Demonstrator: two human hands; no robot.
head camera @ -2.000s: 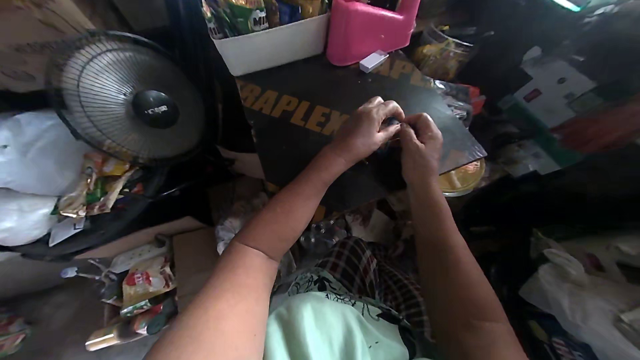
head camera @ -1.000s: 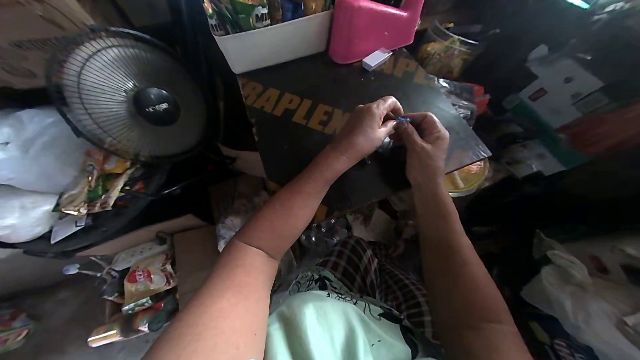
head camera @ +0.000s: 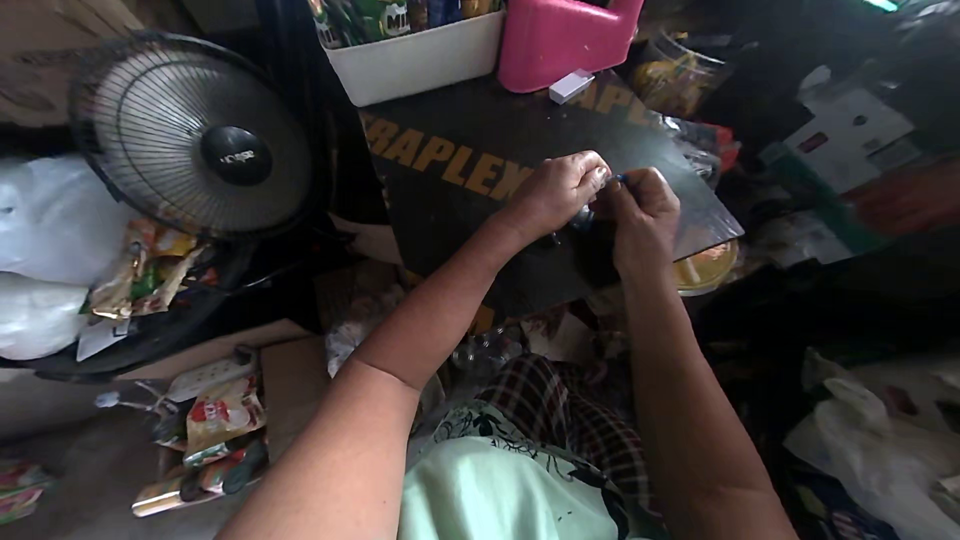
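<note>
My left hand (head camera: 574, 184) and my right hand (head camera: 649, 196) meet over the right part of a dark printed board (head camera: 450, 217). Pinched between the fingertips of both is a small blue item (head camera: 619, 178), too small to name. A bit of clear and bluish plastic (head camera: 583, 218) shows just below my left fingers; whether it belongs to the same item I cannot tell. Beyond my hands, a small white box (head camera: 571, 87) lies on the board beside a pink plastic container (head camera: 562, 45).
A white bin (head camera: 427, 64) of packets stands at the board's far edge. A black fan (head camera: 195, 142) is at the left, above white plastic bags (head camera: 60, 217). A round tub (head camera: 705, 268) sits under the board's right corner. At the far right a blurred hand (head camera: 907, 199) shows.
Both hands stay together over the board, with small shifts of the fingers. The blurred hand at the far right, not plain two seconds ago, now shows more clearly.
</note>
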